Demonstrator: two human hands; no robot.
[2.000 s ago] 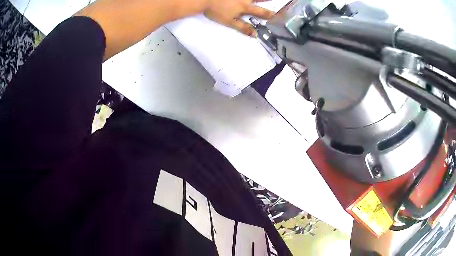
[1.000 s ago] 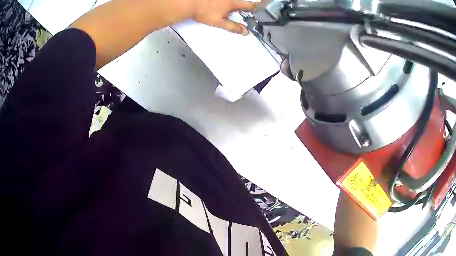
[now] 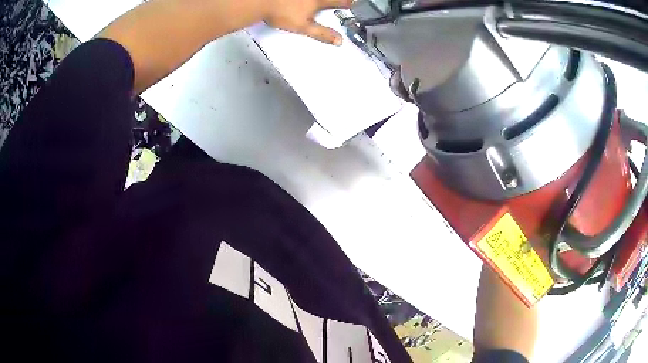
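Note:
The straight-knife cutting machine (image 3: pixel 490 92) fills the right side, with a silver-grey head, red body and yellow warning label. Its blade and base plate are hidden. The white paper marker (image 3: pixel 330 88) lies left of the machine head, over a dark fabric edge (image 3: pixel 384 126) at its near corner. My left hand (image 3: pixel 302 15) is at the top edge, partly cut off, over the paper beside the machine's front, fingers apart and holding nothing visible. My right forearm shows below the red body; the hand itself is hidden behind the machine.
The white table (image 3: pixel 234 106) runs diagonally from upper left to lower right. Dark and light scraps (image 3: pixel 32 78) litter the floor at the left and below the table edge. A black cable (image 3: pixel 593 166) loops over the red body.
The machine has shifted left and up in view, closer over the paper. My left hand has moved slightly left and up with it. More of my right forearm shows below the red body.

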